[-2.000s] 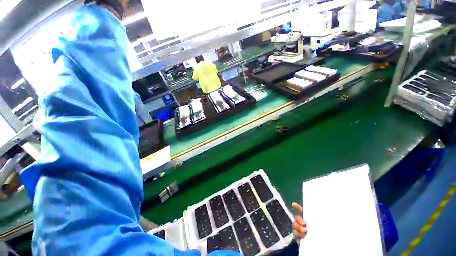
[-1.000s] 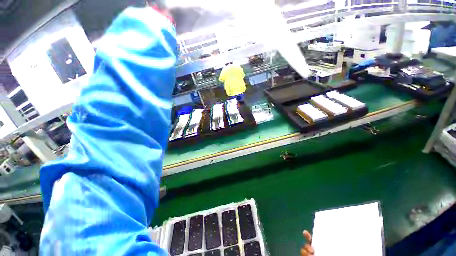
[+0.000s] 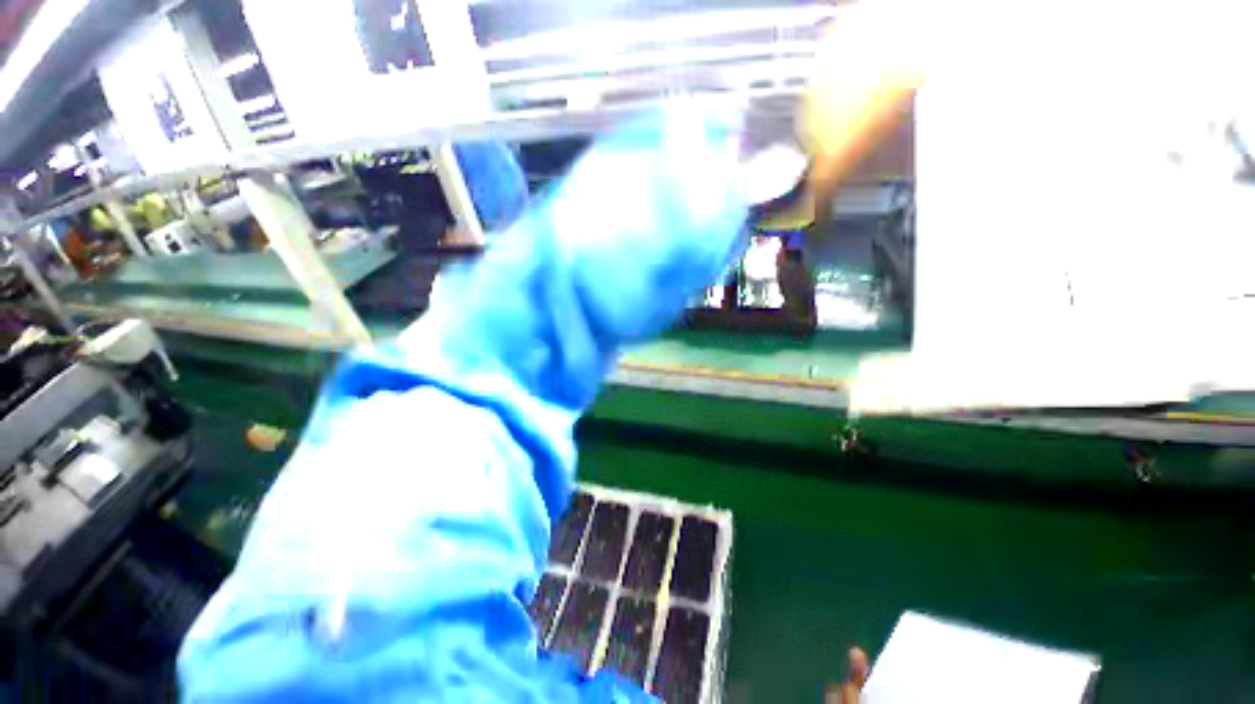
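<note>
My left arm, in a blue sleeve, reaches up and across the view. My left hand (image 3: 856,124) is blurred at the left edge of a large, overexposed white sheet (image 3: 1074,234) and appears to grip it. At the bottom, only fingertips of my right hand (image 3: 855,671) show, at the left edge of a second white sheet (image 3: 984,668), which is cut off by the frame. A white component tray (image 3: 724,585) with dark flat parts in two rows lies on the green bench, partly hidden by my sleeve.
A pale overhead rail (image 3: 551,127) crosses the view, with white sheets (image 3: 365,62) on it at upper left. A slanted white post (image 3: 306,255) stands left. Grey equipment (image 3: 90,475) is at far left. Behind runs another green line with a dark tray (image 3: 750,314).
The view has turned left. My left hand has come from the top left to the upper middle, with the large sheet now spread across the upper right. The lower sheet sits lower in view.
</note>
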